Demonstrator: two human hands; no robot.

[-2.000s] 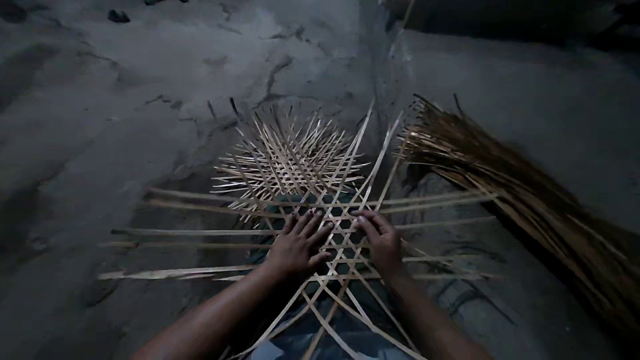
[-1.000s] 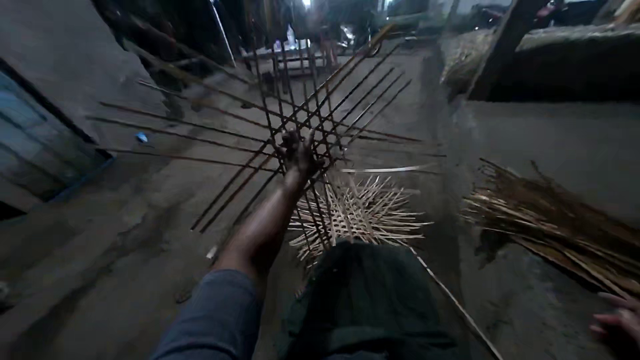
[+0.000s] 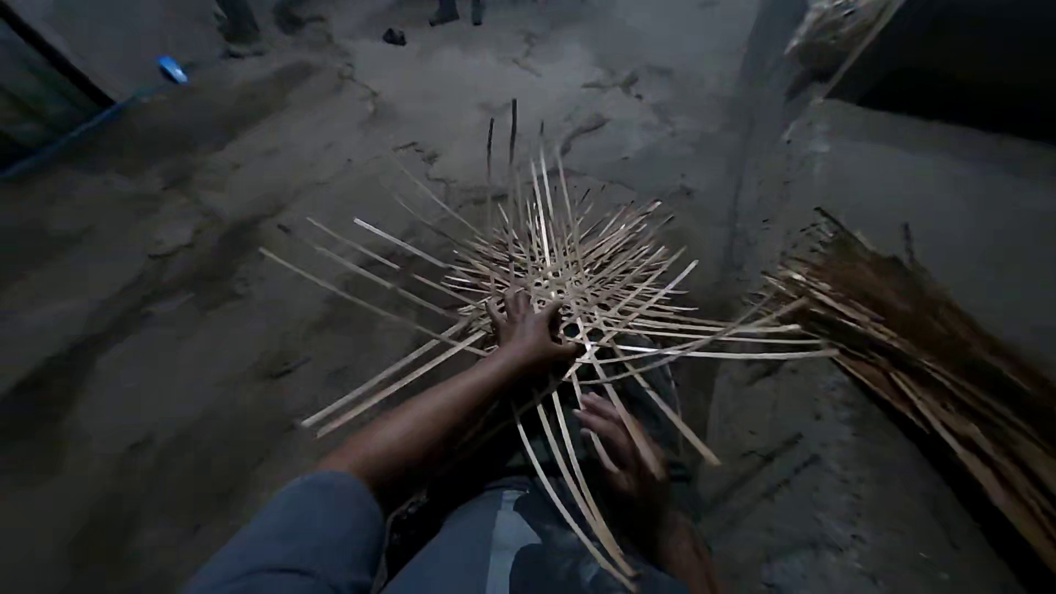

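Note:
A woven panel of pale bamboo or cane strips (image 3: 587,340), in an open hexagonal weave with long loose ends, lies over my lap. My left hand (image 3: 528,330) rests on the left part of the weave, fingers spread and thumb toward the middle; whether it grips a strip is not clear. My right hand (image 3: 620,445) is below the near edge, among the strips that hang toward me, its fingers loosely bent and partly behind them. Just beyond the panel, a pile of similar woven pieces (image 3: 635,239) with bristling ends sits on the floor, partly covered by the panel.
A thick bundle of long brown strips (image 3: 932,363) lies on the floor at the right. A dark recess with a raised edge is at the upper right. A small dark lump (image 3: 394,36) and a blue object (image 3: 172,69) lie farther off on the cracked floor (image 3: 206,330).
One second ago my left hand held the panel raised out in front, and my right hand was far right near the strip bundle. Now the panel is low over my lap with both hands at it.

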